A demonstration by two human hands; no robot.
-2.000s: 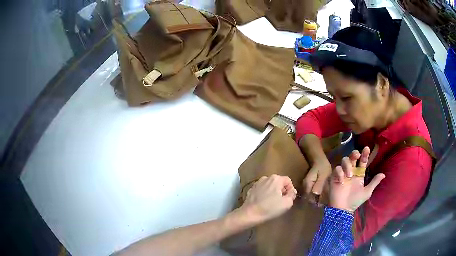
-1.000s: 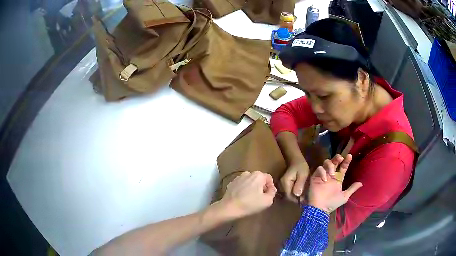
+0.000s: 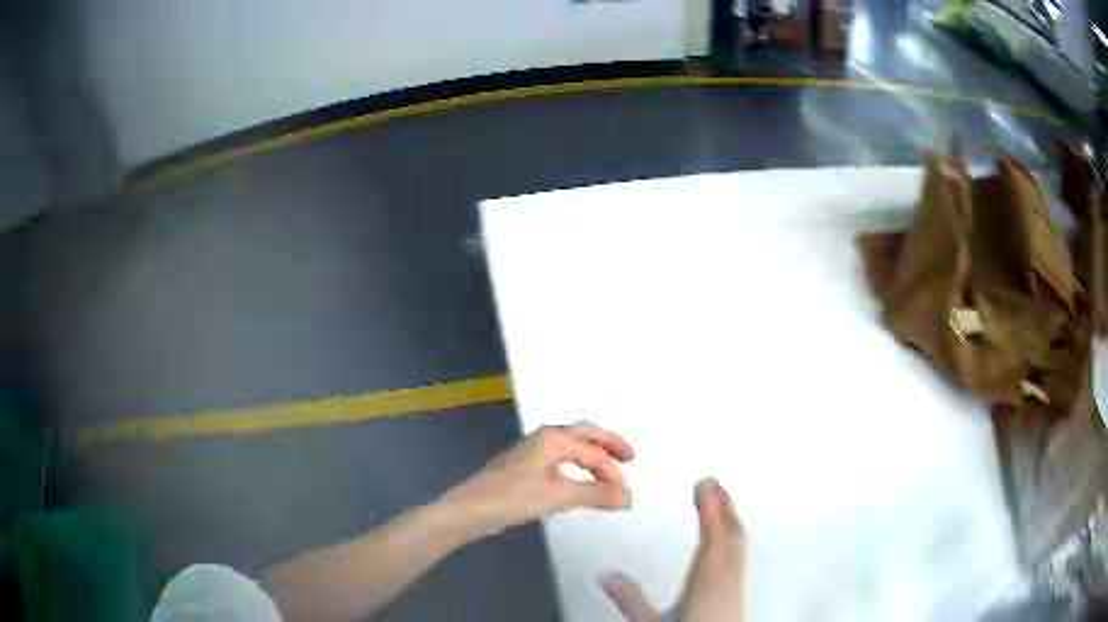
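My left hand (image 3: 541,476) is over the near left edge of the white table (image 3: 717,292). Its fingers are curled, with a gap between the upper finger and the thumb, and nothing shows in it. My right hand (image 3: 695,561) is over the table, to the right of my left hand and nearer the bottom edge, where it is blurred and cut off. Its thumb and a finger are spread, with nothing visible between them. Brown bags (image 3: 972,280) lie at the table's right side, away from both hands.
Grey floor with a yellow line (image 3: 316,411) lies left of the table, and another yellow line runs behind it. A blurred green crate (image 3: 85,559) is at the lower left. A pale wall (image 3: 365,61) stands at the back left.
The view has swung left, away from the other worker, who is out of view. The brown bags now appear at the right. My left hand has loosened from a fist; my right hand is lower.
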